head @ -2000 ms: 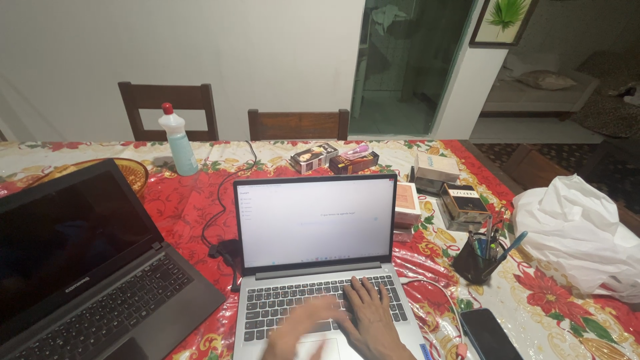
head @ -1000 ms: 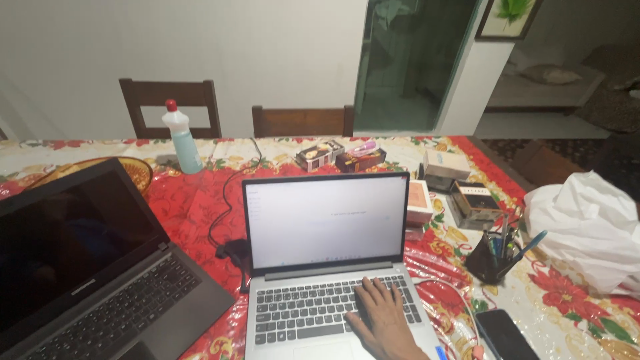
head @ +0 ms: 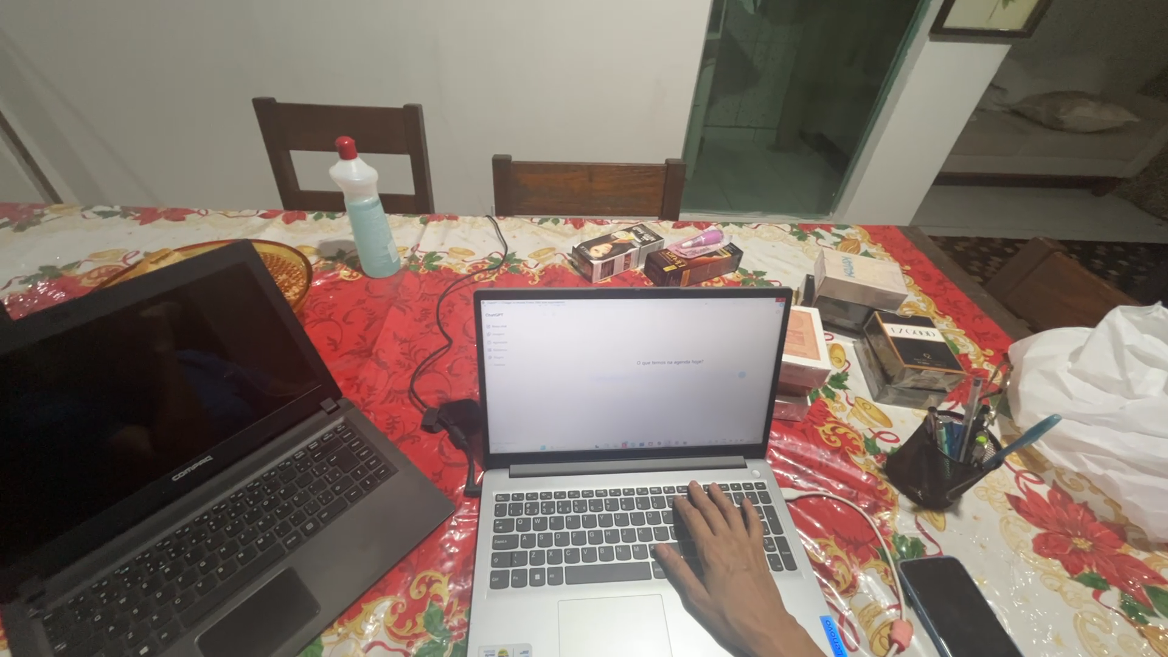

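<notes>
A silver laptop lies open at the centre, its lit screen showing a mostly white page. My right hand rests on the right part of its keyboard, fingers spread, holding nothing. My left hand is out of the frame. To the left sits a dark Compaq laptop, also opened, with a black screen. A smartphone lies to the right of the silver laptop, and a white cable runs from the laptop's right side.
A black mesh pen holder and a white plastic bag are at the right. Several small boxes stand behind. A red-capped bottle, a round basket and a black power adapter are farther left. Wooden chairs stand beyond the table.
Two seconds ago my left hand was blurred over the lower keyboard of the silver laptop; it has left the frame. My right hand stays on the keys.
</notes>
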